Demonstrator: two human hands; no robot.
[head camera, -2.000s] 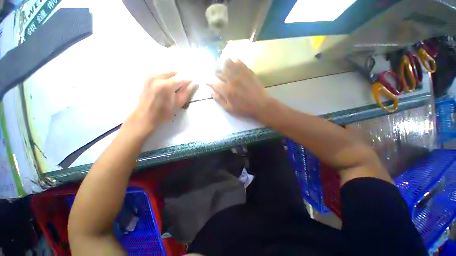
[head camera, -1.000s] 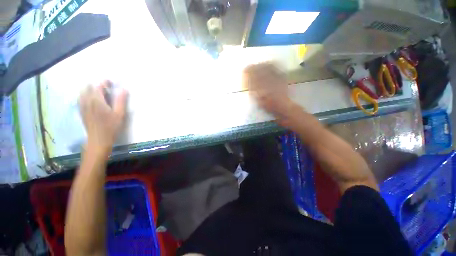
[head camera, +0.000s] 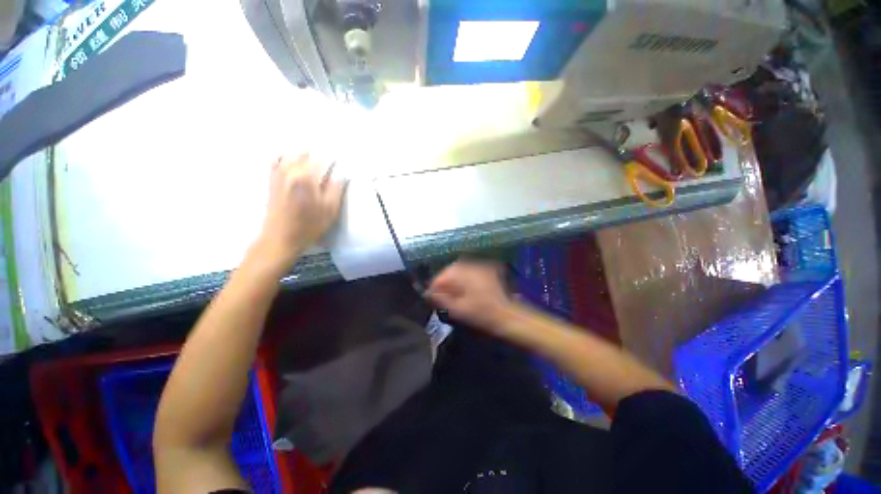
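A white-backed fabric panel (head camera: 369, 236) with a dark right edge lies on the table in front of the sewing machine and hangs over the green front edge. My left hand (head camera: 304, 205) is palm down at the panel's left side, fingers bent; glare hides what is under the fingertips. My right hand (head camera: 470, 292) is slightly blurred, below the table edge, fingers curled beside the panel's dark lower right end; whether it grips it is unclear. The needle area (head camera: 363, 89) glares under the lamp, with neither hand at it. A long dark grey strip (head camera: 97, 89) lies at the far left.
Several scissors (head camera: 649, 178) with orange and red handles lie at the right table end. The machine's blue-green panel (head camera: 570, 34) is above. A red basket (head camera: 58, 405) holds a blue one at lower left. Grey fabric (head camera: 343, 386) lies by my lap. A blue basket (head camera: 773, 376) stands at right.
My left hand has moved right from the table's left part. My right hand has come down from the tabletop to below its edge. The white panel now shows draped over the edge.
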